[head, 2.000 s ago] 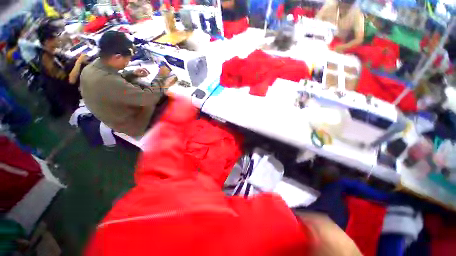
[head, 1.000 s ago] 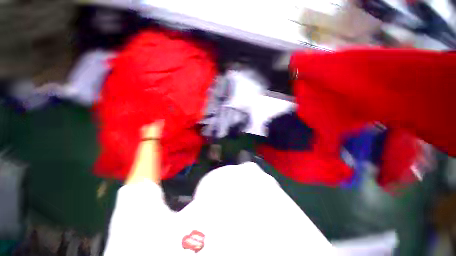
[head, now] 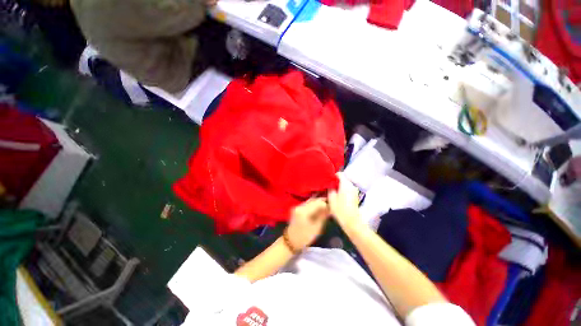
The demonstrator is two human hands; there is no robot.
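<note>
A large heap of bright red garment pieces (head: pixel 274 146) lies in front of me, beside the long machine table. My left hand (head: pixel 308 221) and my right hand (head: pixel 344 198) are close together at the heap's lower right edge. Both hands are on the edge of the red cloth; the fingertips are small and blurred, and what exactly they pinch is partly hidden. White striped pieces (head: pixel 369 159) lie just right of the heap on a white bench (head: pixel 398 198).
The white machine table (head: pixel 382 89) carries a sewing machine (head: pixel 519 89) with yellow-green loops (head: pixel 472 120). Navy cloth (head: pixel 423 232) and red cloth (head: pixel 479 255) lie at lower right. A seated person (head: pixel 140 38) is at upper left. A metal-framed stool (head: pixel 89 255) stands at lower left.
The view has swung back from the right. My left hand moved from the heap's front to its right edge. The red cloth held out at the right is gone, and my right hand is now beside the left.
</note>
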